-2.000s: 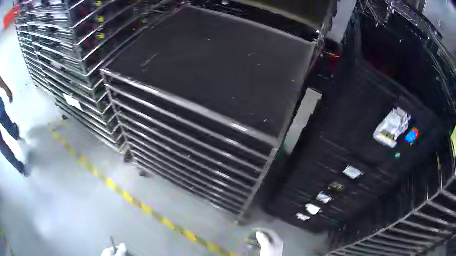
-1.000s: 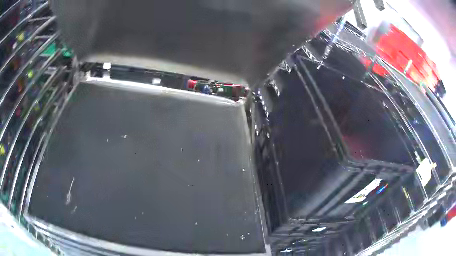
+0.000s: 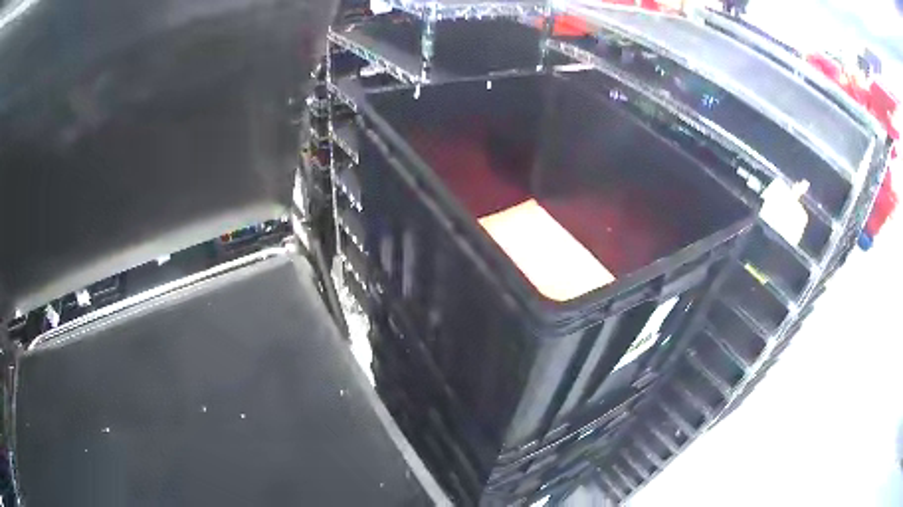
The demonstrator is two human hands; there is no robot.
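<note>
Neither of my hands is in the picture. A large deep black tote (image 3: pixel 554 315) stands nearest in front of me, right of centre, open at the top. Its inside looks dark red in part. A pale rectangular sheet (image 3: pixel 548 250), orange at one end, shows inside the tote near its front rim. A white label (image 3: pixel 649 335) is on the tote's outer wall. To its left is a flat dark top (image 3: pixel 208 396) with a light metal edge.
A large dark panel (image 3: pixel 149 129) fills the upper left. Metal racks with many shelves (image 3: pixel 733 371) stand behind and right of the tote. Red items (image 3: pixel 881 149) show at the far right, blurred. Bright floor (image 3: pixel 792 436) lies at the lower right.
The view has turned right and come closer to the black tote, whose open inside now shows. The dark flat top has moved to the lower left. Both white-gloved hands have left the picture.
</note>
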